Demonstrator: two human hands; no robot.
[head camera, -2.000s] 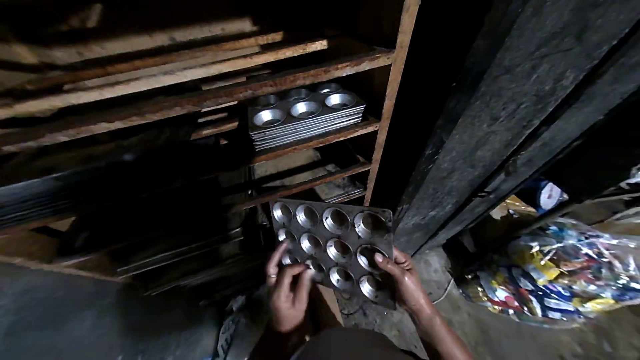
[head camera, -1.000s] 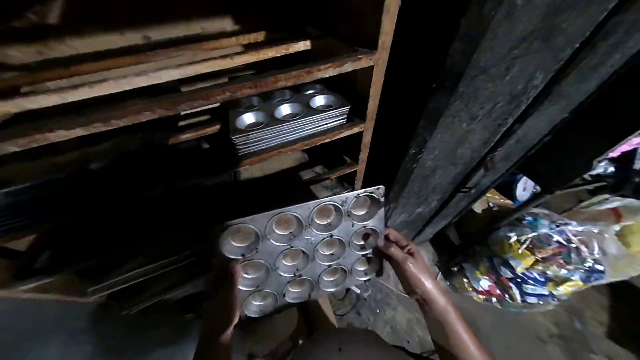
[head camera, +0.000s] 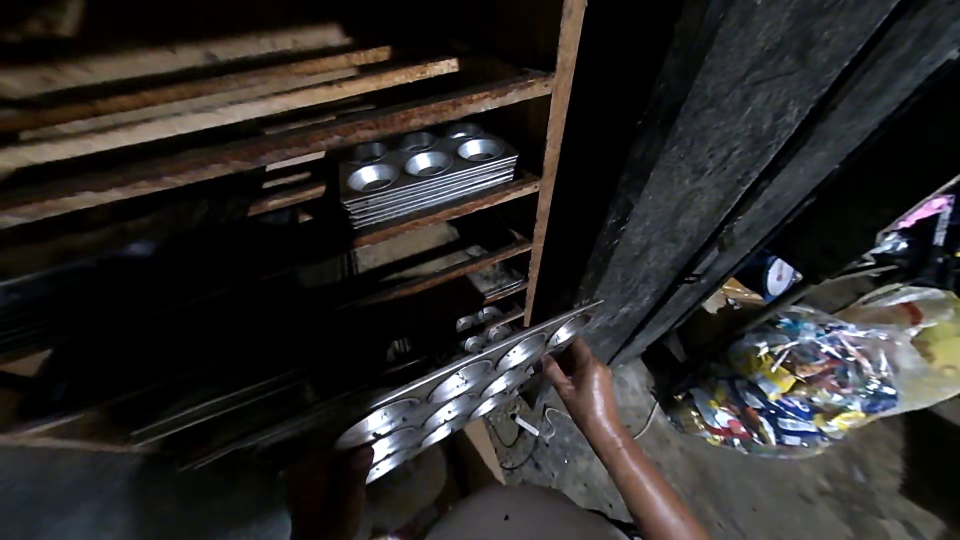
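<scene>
A metal muffin tin (head camera: 469, 396) with several round cups is held between my two hands, steeply tilted, close to the front of the wooden rack. My right hand (head camera: 581, 379) grips its right end, the thumb at the near edge. At its left end my left hand (head camera: 341, 469) lies in deep shadow, with the fingertips on the tin's edge; the rest of that hand is hard to see. A stack of similar muffin tins (head camera: 431, 180) sits on a shelf of the rack, above and behind the held one.
The wooden rack (head camera: 555, 150) fills the left, with slatted shelves and dark trays lower down. More cupped tins (head camera: 487, 322) show on a low shelf. A dark post (head camera: 697, 150) stands right of the rack. A clear bag of colourful wrappers (head camera: 795, 382) lies on the floor at right.
The muffin tin was turned with its cups facing up a second ago; now it is tilted steeply. My left hand has moved from the tin's near edge to its left end since two seconds ago.
</scene>
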